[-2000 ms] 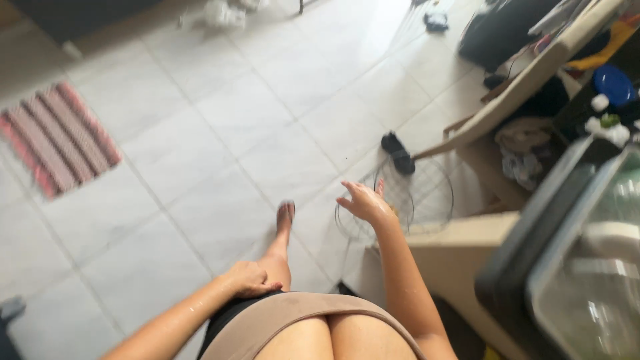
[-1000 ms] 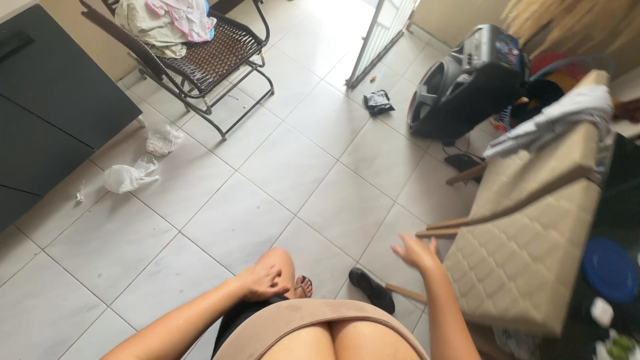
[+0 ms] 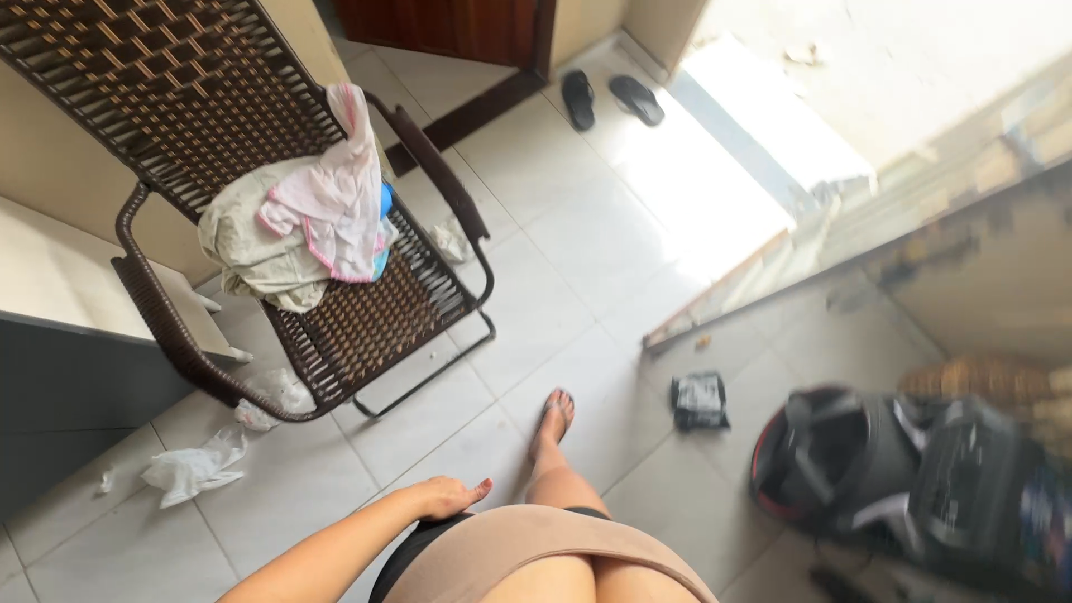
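Note:
My left hand [image 3: 452,497] is at the lower middle, beside the dark shorts at my hip, with the thumb pointing right; whether its fingers hold any cloth cannot be told. My right hand is out of the picture. Ahead and to the left stands a brown woven armchair [image 3: 377,327] with a metal frame. A pale greenish cloth [image 3: 251,226] and a white cloth with a pink edge [image 3: 327,209] lie heaped on its seat, with something blue beside them. My bare leg and foot reach forward on the tiles.
White plastic bags [image 3: 197,469] lie on the floor left, beside a dark grey cabinet [image 3: 75,402]. A black packet [image 3: 700,402] and a large black speaker [image 3: 904,477] are at right. Dark flip-flops [image 3: 579,100] lie near a bright doorway, with an opened gate [image 3: 754,276] beside it.
The view has moved forward to the woven chair and doorway. My right hand, seen stretched out in both earlier frames, has left the picture. My left hand stays by my hip.

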